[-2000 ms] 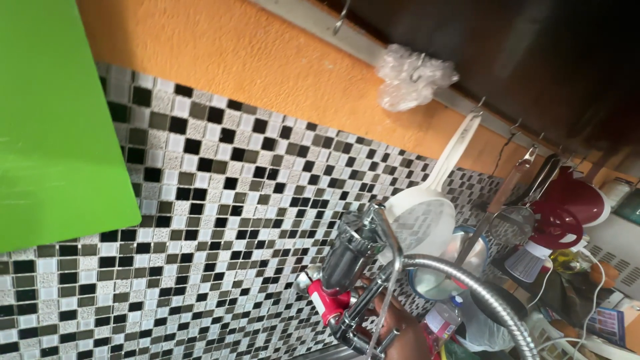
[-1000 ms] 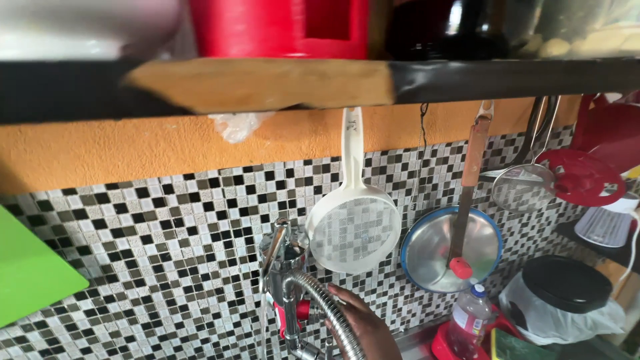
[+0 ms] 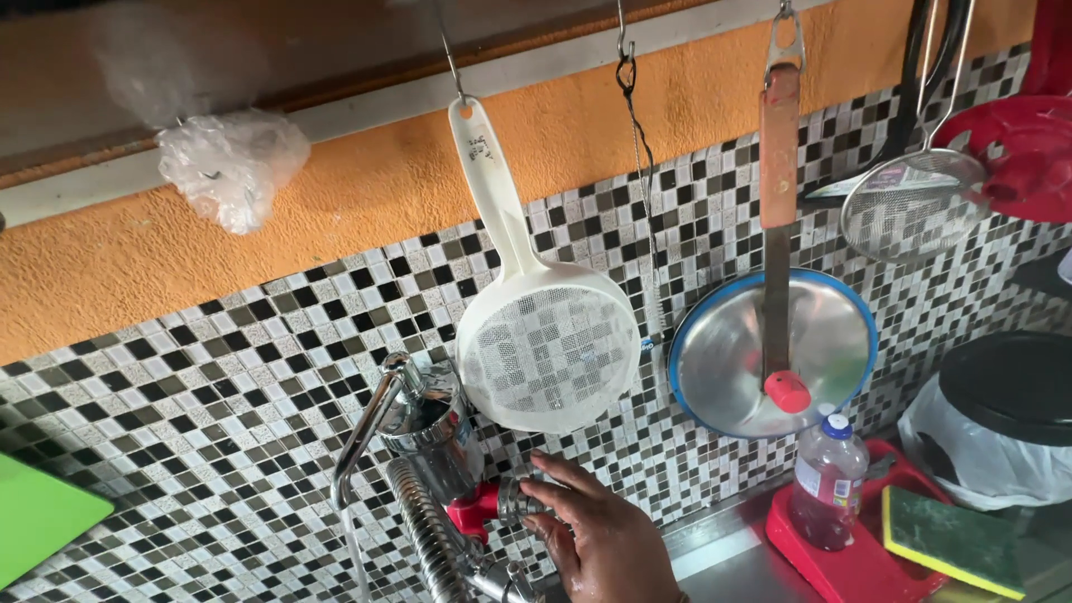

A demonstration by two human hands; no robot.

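My right hand (image 3: 605,529) reaches in from the bottom edge and has its thumb and fingers on the ribbed round knob (image 3: 517,500) of a wall-mounted tap. The knob sits at the end of a red fitting (image 3: 476,509), beside the tap's chrome and clear cylindrical body (image 3: 435,444). A curved chrome spout (image 3: 362,435) is left of that body, with a thin clear stream below its end. In front of the tap runs a ribbed flexible metal hose (image 3: 421,528). My left hand is out of view.
A white plastic strainer (image 3: 548,352) hangs behind the tap. Right of it are a blue-rimmed metal lid (image 3: 712,360), a wooden-handled utensil (image 3: 779,151) and a wire strainer (image 3: 913,205). Below, a red tray (image 3: 804,561) holds a bottle (image 3: 831,481) and a sponge (image 3: 950,536). A green board (image 3: 42,519) is left.
The view has swung down from the shelf seen one second ago. My right hand, partly hidden behind the hose earlier, now shows plainly at the knob.
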